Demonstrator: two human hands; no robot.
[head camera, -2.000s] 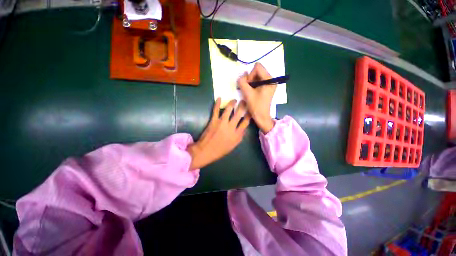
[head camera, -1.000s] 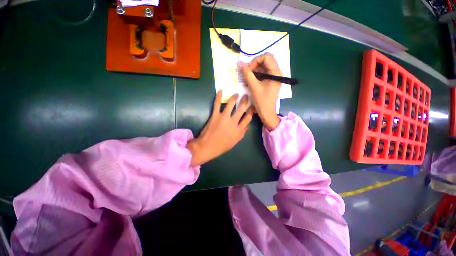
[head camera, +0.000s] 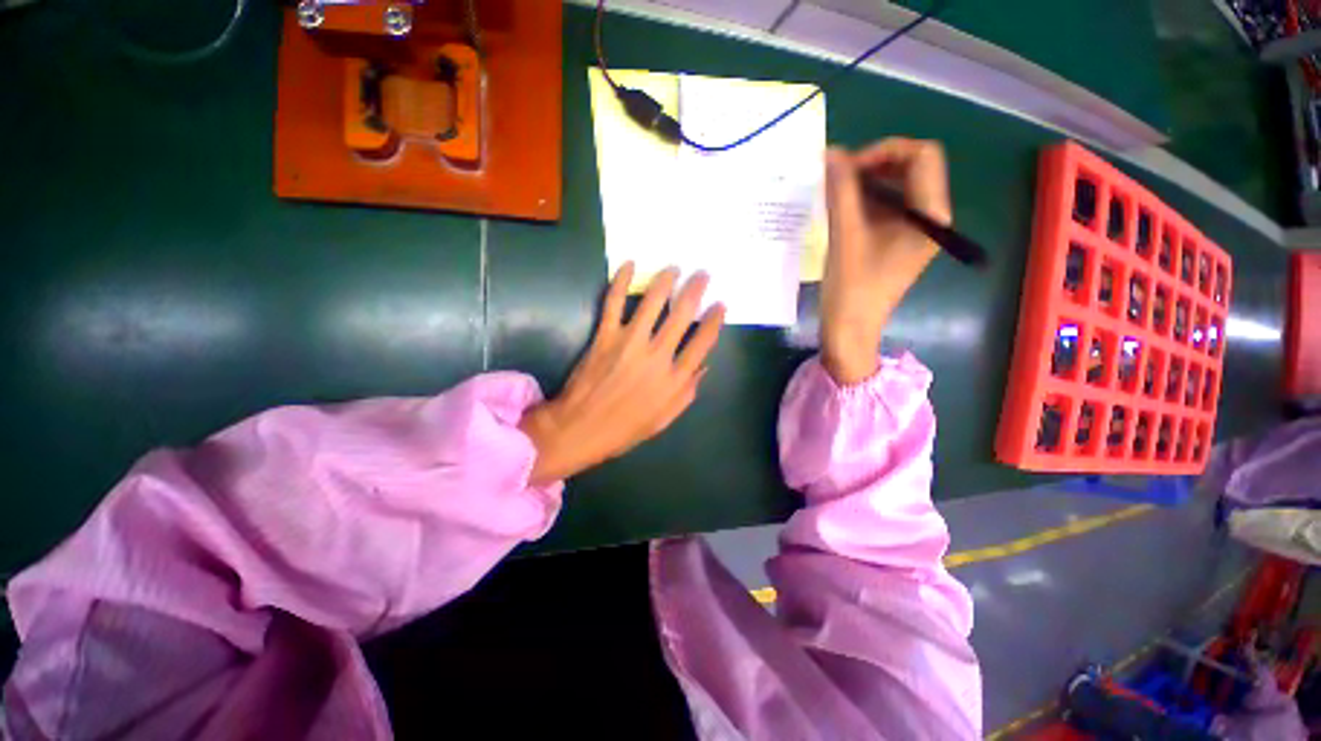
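A white record sheet (head camera: 724, 217) lies over yellowish paper on the green bench, with a few lines of small print or writing at its right part. My left hand (head camera: 630, 369) lies flat with fingers spread, its fingertips on the sheet's lower left edge. My right hand (head camera: 881, 239) is just right of the papers and holds a black pen (head camera: 934, 232), slightly blurred, its rear end pointing right. A black cable connector (head camera: 648, 115) lies across the top left of the papers.
An orange test fixture base (head camera: 507, 138) with a cut-out nest stands at the upper left. A red foam tray (head camera: 1021, 377) with many dark watch units in pockets, a few lit, is at the right. Beyond it are the grey floor and part of a person (head camera: 1275, 471).
My right hand has moved right with the pen, off the middle of the sheet, uncovering the print. My left hand stays at the sheet's lower edge. The view has shifted slightly.
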